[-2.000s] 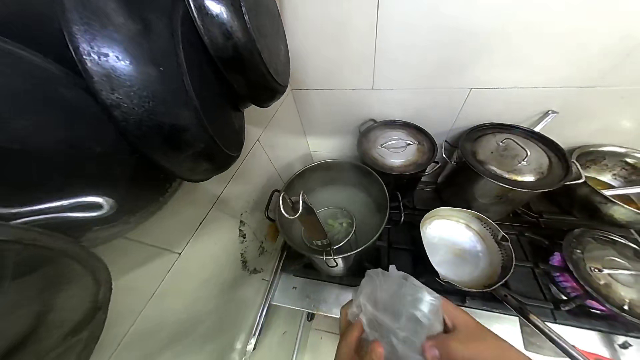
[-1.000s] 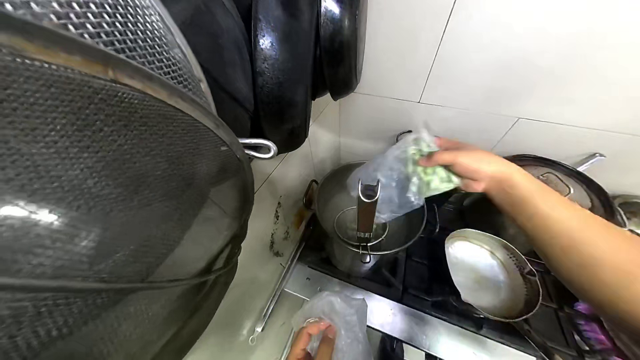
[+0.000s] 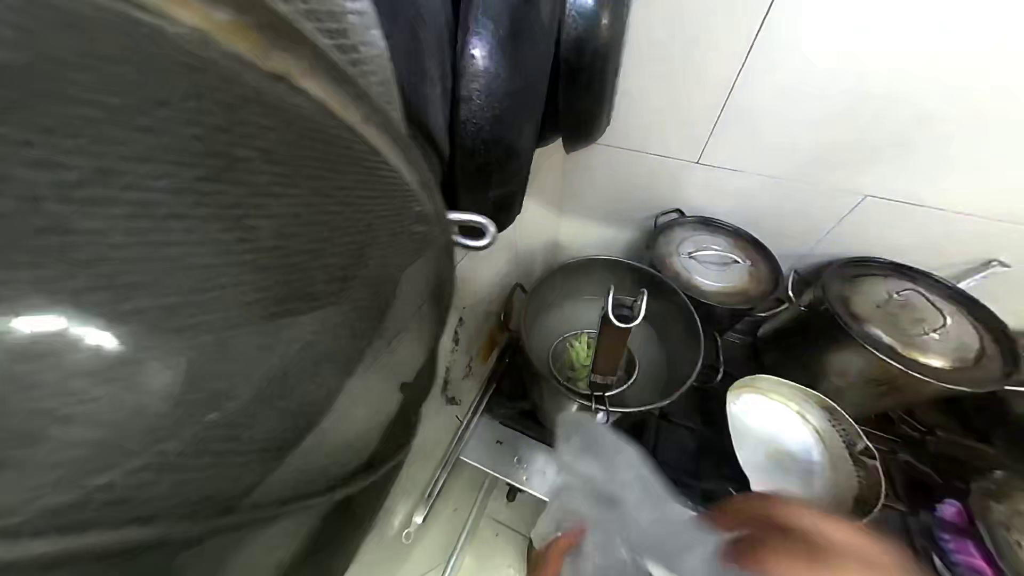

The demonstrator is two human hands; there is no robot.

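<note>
My left hand [image 3: 558, 552], low in the view and partly cut off, is closed on a clear plastic bag [image 3: 620, 496]. Blurred by motion, my right hand [image 3: 788, 532] is at the bag's right side; its fingertips are unclear. Beyond the bag, a deep metal pot [image 3: 680, 336] holds cloudy liquid. A round wire strainer [image 3: 634, 382] rests inside near its front rim, its brown handle [image 3: 611, 350] rising toward the view. Light green vegetable pieces [image 3: 580, 354] lie in the strainer.
Large mesh strainers [image 3: 240, 280] and dark pans [image 3: 504, 96] hang at left. Lidded pots [image 3: 714, 264] [image 3: 920, 316] stand at the back and right. A metal pan [image 3: 788, 448] is on the stove, with a purple flame [image 3: 960, 536] at lower right.
My right hand has drawn back from above the pot to the bag near my left hand. Green pieces now show in the strainer. The view has shifted, bringing the hanging strainers closer.
</note>
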